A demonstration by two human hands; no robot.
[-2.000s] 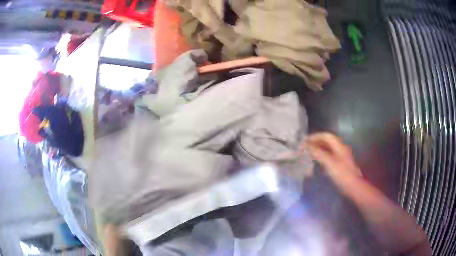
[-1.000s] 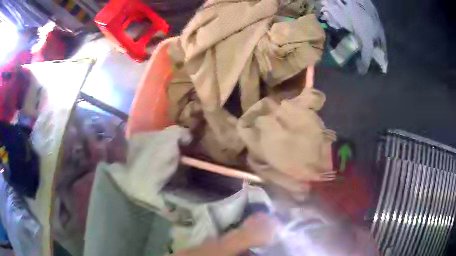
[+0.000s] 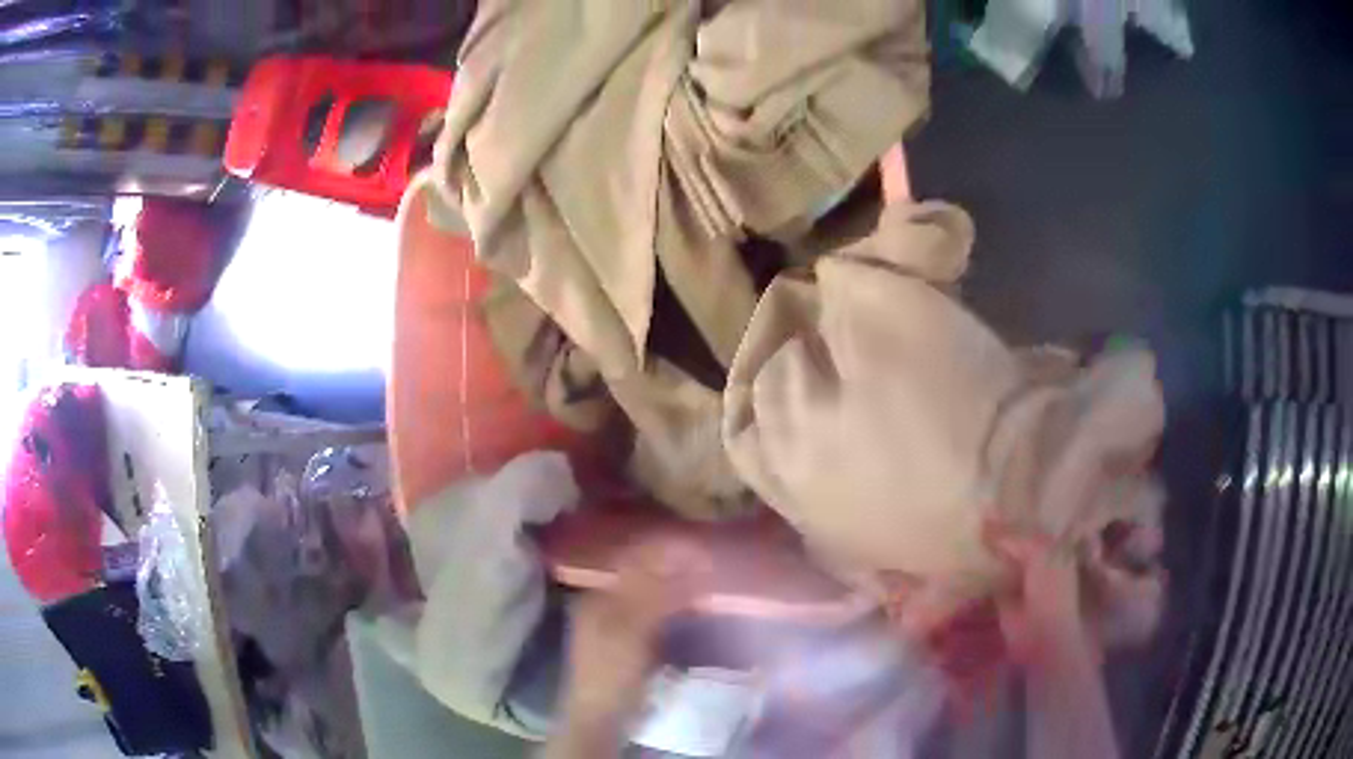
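A beige curtain is gathered in a bunch over the right side of the orange bin. My right hand is shut on the bunch's lower right part; the fingers are blurred. My left hand is at the near rim of the bin, left of the bunch. It is blurred, and whether it holds anything cannot be told. More beige cloth lies heaped over the far part of the bin and hangs into it. A grey-white cloth hangs over the bin's near left corner.
A metal-rod frame stands at the right edge. A red crate is beyond the bin at upper left. A grey-white bin is at the bottom. A person in red and dark clothes is at the left. Pale cloth lies at the top right.
The grey-white curtain with a white band, spread in front two seconds ago, is no longer spread there. Since one second ago, the beige bunch has spread rightward and my right hand has come onto it.
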